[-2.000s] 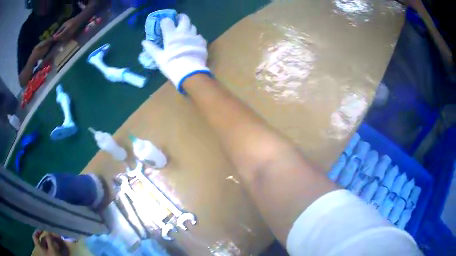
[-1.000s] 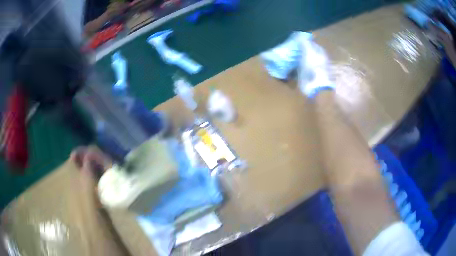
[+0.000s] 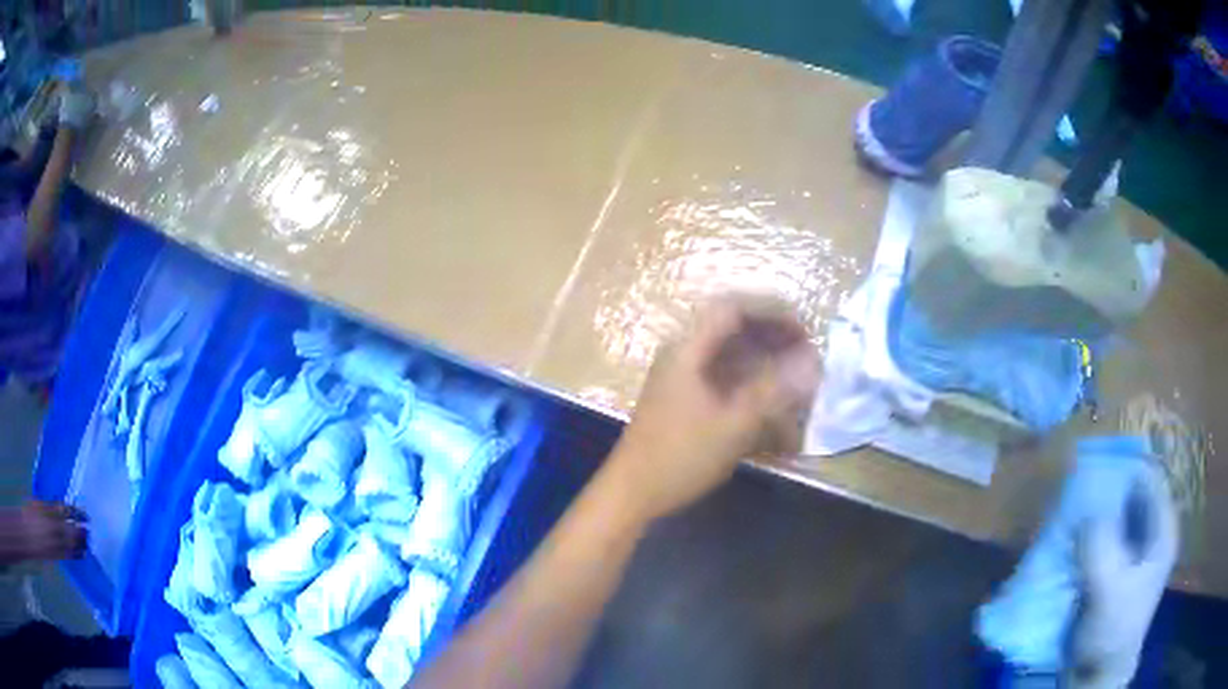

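My left hand [image 3: 734,384] is bare and blurred, with fingers curled over the front edge of the board; I see nothing in it, but the blur hides its grip. My right hand [image 3: 1131,552], in a white glove, holds a light-blue moulded part [image 3: 1044,579] at the lower right, off the board's edge. The cream press block [image 3: 1003,249] sits on another light-blue part [image 3: 990,366], above a lower block, with a white cloth [image 3: 855,384] beside and under it.
A blue tote [image 3: 519,505] of jumbled light-blue parts lies below the board [image 3: 471,162]. Another tote with thin parts [image 3: 142,370] is left of it. The press upright and a dark-blue sleeve [image 3: 929,108] stand behind the block. Another person's arm [image 3: 51,189] shows far left.
The view has swung left, bringing in the tote of jumbled parts. My gloved right hand has come back from the far board and belt side with its part. My left hand has left the press.
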